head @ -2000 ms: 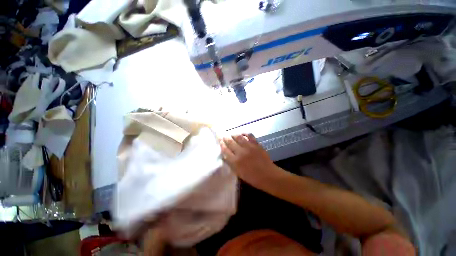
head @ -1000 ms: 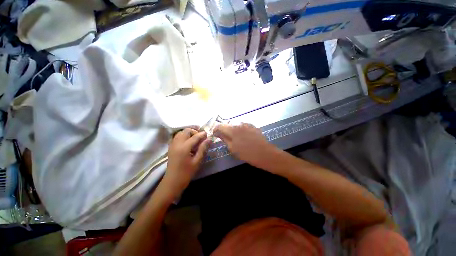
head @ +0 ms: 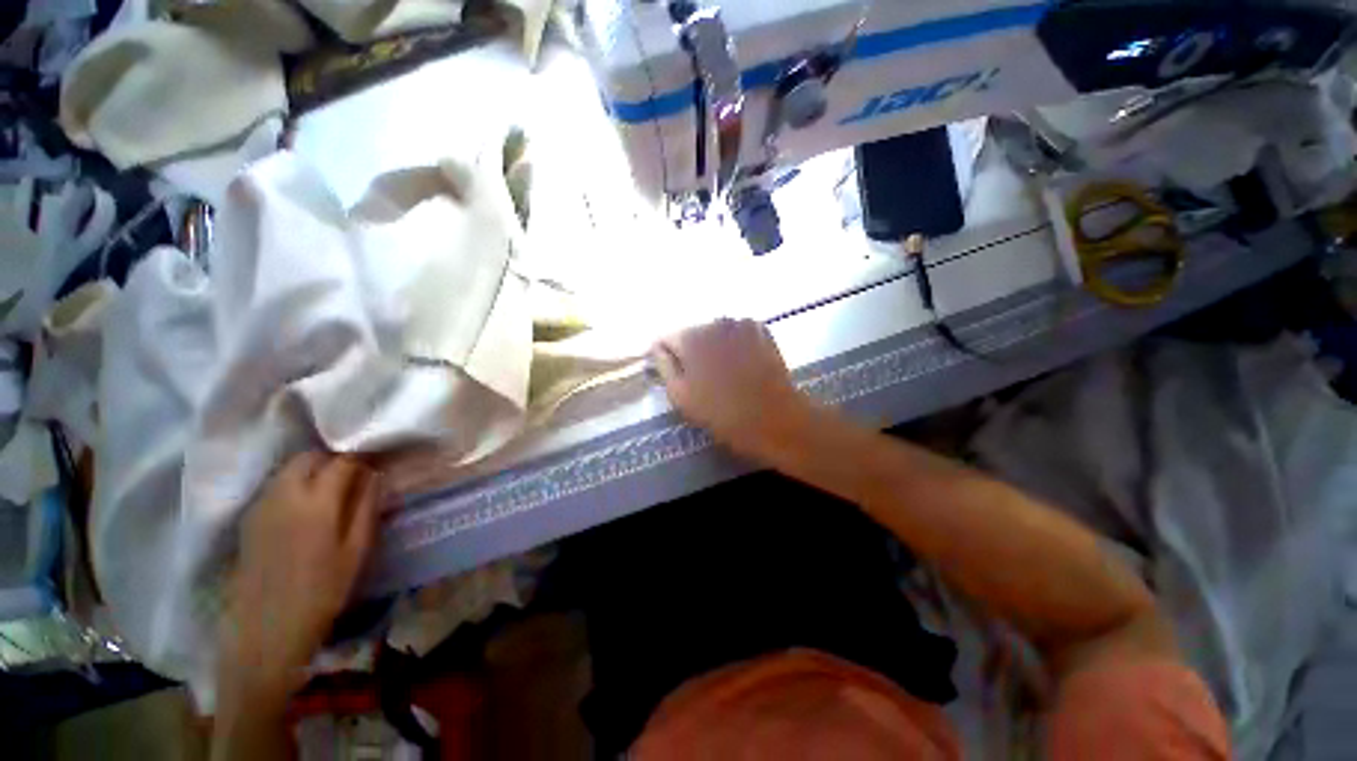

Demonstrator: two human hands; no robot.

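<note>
A large cream garment piece [head: 320,335] lies in loose folds on the left of the table and hangs over its front edge. My left hand [head: 313,513] grips the cloth near the front edge, fingers partly hidden by folds. My right hand [head: 722,379] pinches the end of a narrow cloth edge in front of the needle area, which is left of the black phone. A strip of cloth runs between the two hands. The sewing machine [head: 923,67] stands above, its presser foot area washed out by bright light.
A black phone [head: 911,186] with a cable lies behind the ruler [head: 893,372]. Yellow-handled scissors [head: 1124,245] lie at the right. Cream cut pieces [head: 171,89] are heaped at far left. Grey cloth [head: 1176,506] hangs at the right.
My left hand has moved left and down from beside my right hand, along the cloth. My right hand has shifted slightly, still pinching. The garment, earlier bunched, is spread at the left.
</note>
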